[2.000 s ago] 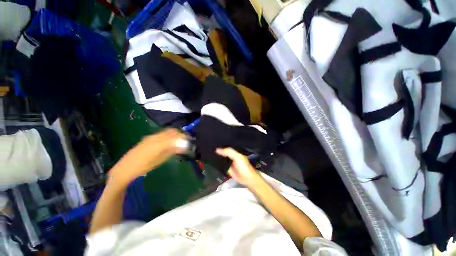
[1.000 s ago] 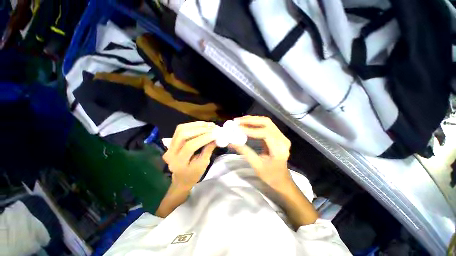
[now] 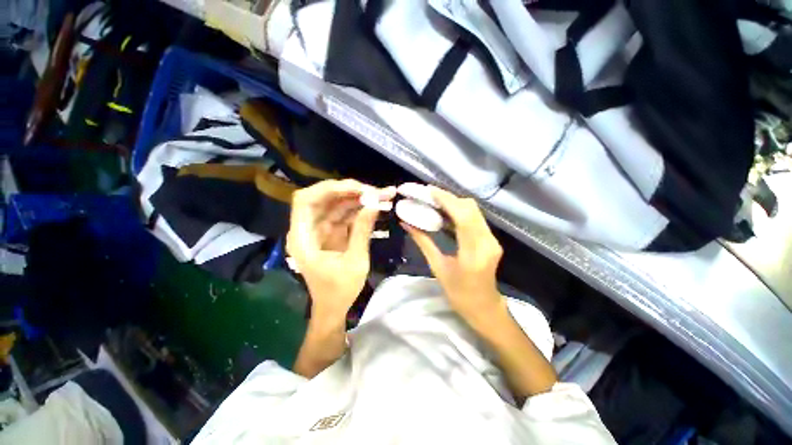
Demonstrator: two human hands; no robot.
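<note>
My left hand (image 3: 330,239) is raised over my lap and pinches a small white piece (image 3: 376,199) between thumb and fingertips. My right hand (image 3: 462,248) is close beside it and holds a thin white disc (image 3: 419,214) between thumb and fingers. The disc is tilted. The two sets of fingertips nearly meet. What the white pieces are made of cannot be told.
A pale grey and black garment heap (image 3: 521,130) lies on the white table, whose front edge (image 3: 556,252) carries a measuring strip. A blue crate (image 3: 165,91) holds black, white and mustard-brown garments (image 3: 221,195). Green floor (image 3: 230,322) shows at left.
The black cloth piece held near the crate earlier is gone from my hands. My hands came together with the white pieces, which have since moved slightly apart and tilted. The view has turned.
</note>
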